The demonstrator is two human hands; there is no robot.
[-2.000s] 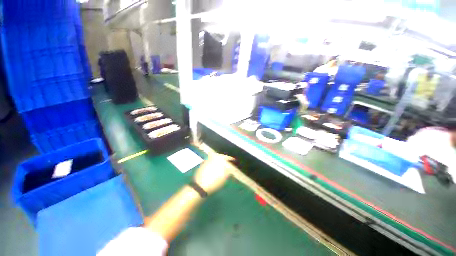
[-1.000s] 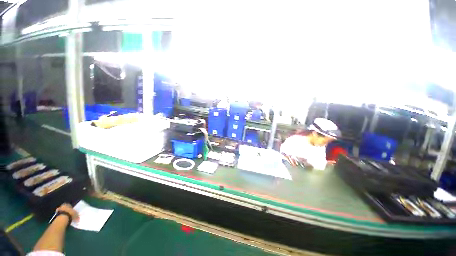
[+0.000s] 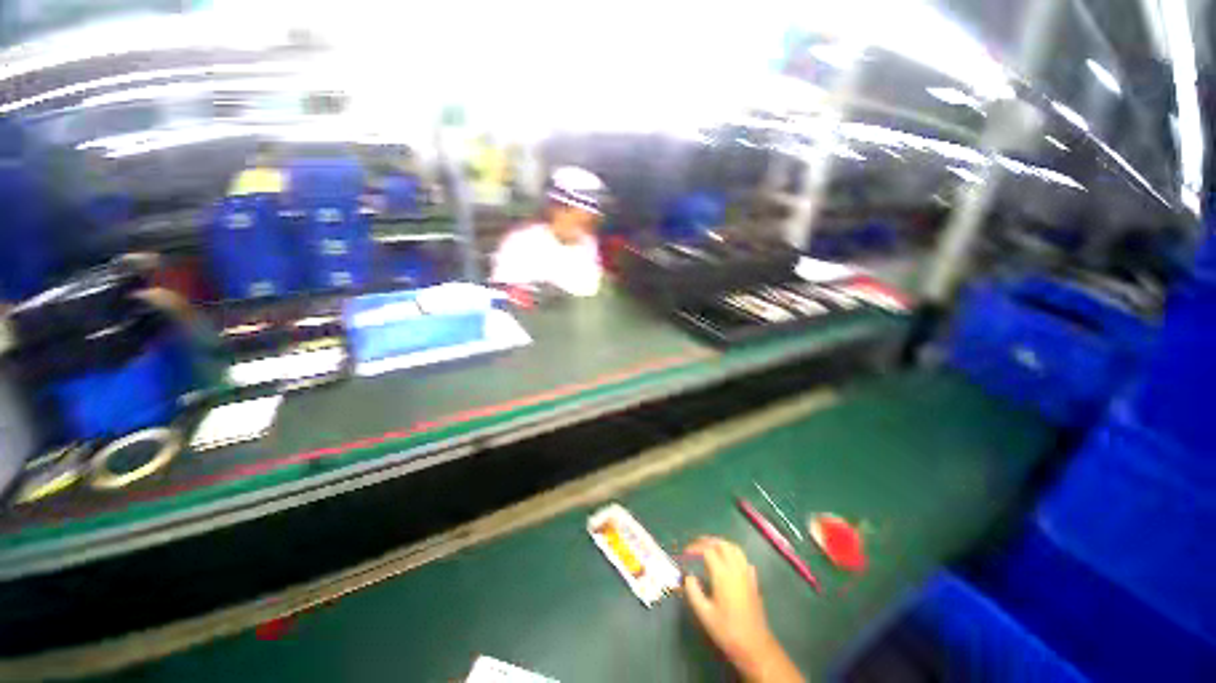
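A small white electronic unit (image 3: pixel 632 554) with an orange-yellow patch lies on the green mat, near the bottom centre. My right hand (image 3: pixel 724 587) reaches in from the bottom edge, just right of the unit. Its fingertips are at the unit's right edge; blur hides whether they grip it. My left hand is out of the picture. A white paper slip (image 3: pixel 507 671) is cut off by the bottom edge. A red marker (image 3: pixel 778 543) lies right of my hand, beside a thin pale stick (image 3: pixel 779 512) and a red pad (image 3: pixel 839 543).
A dark gap (image 3: pixel 400 500) separates my mat from the opposite bench (image 3: pixel 587 350). That bench holds a light-blue box (image 3: pixel 420 330), a tape ring (image 3: pixel 135 458) and dark trays (image 3: pixel 760 310). A person (image 3: pixel 554 254) is behind it. Blue crates (image 3: pixel 1054 340) stand at right.
The view has swung right. My left hand, at the paper slip a second ago, has left the picture. My right hand, the electronic unit and the red marker have come into view.
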